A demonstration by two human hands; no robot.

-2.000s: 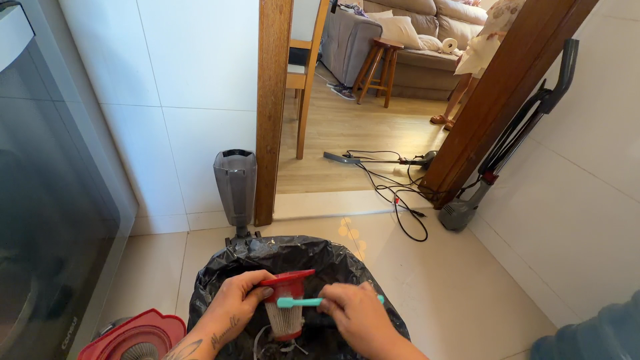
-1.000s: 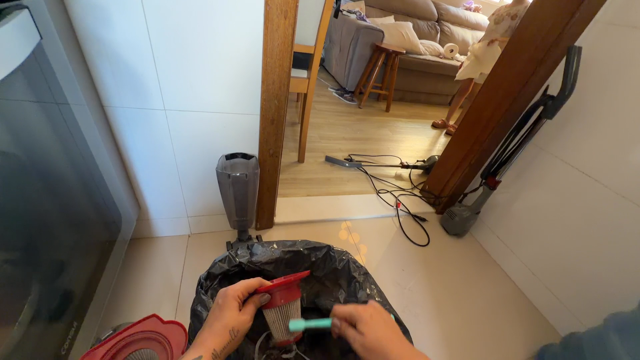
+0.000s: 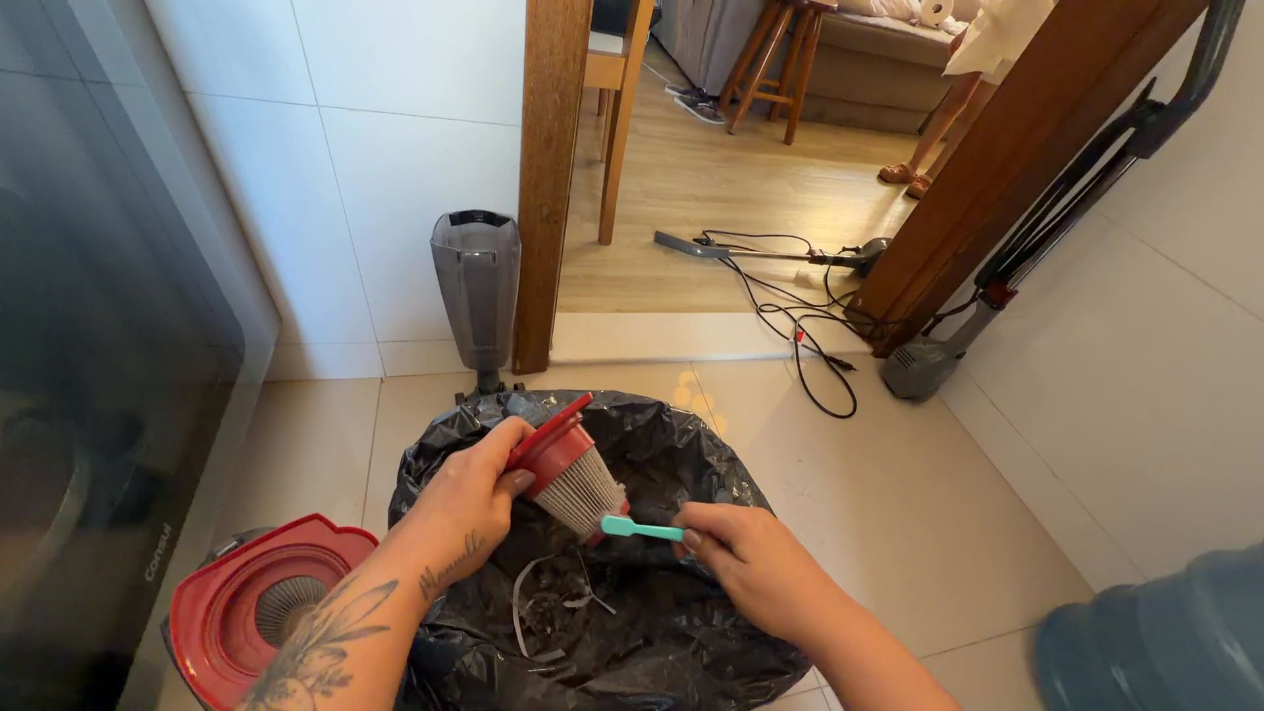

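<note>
My left hand (image 3: 486, 479) grips the red rim of a pleated vacuum cleaner filter (image 3: 578, 484), which tilts over a bin lined with a black plastic bag (image 3: 716, 459). In my right hand (image 3: 736, 553) is a teal toothbrush (image 3: 642, 529); its head is against the filter's lower end, bristles hidden from view. Grey dust and some pale strips (image 3: 521, 607) lie inside the bag. At the lower left, partly behind my left forearm, is a second red-rimmed part with a pleated filter (image 3: 222, 637).
A grey translucent vacuum body (image 3: 477, 291) stands against the wall by the doorway. Cables (image 3: 790, 306) and a vacuum handle (image 3: 691, 245) lie across the threshold. Another upright vacuum (image 3: 933, 360) leans at right. A blue water jug (image 3: 1155, 632) is lower right. A person's legs (image 3: 943, 128) show beyond.
The toothbrush has moved from across the filter's upper part, two seconds ago, to its lower end. My left hand still holds the filter, now tilted more. The view has shifted slightly downward.
</note>
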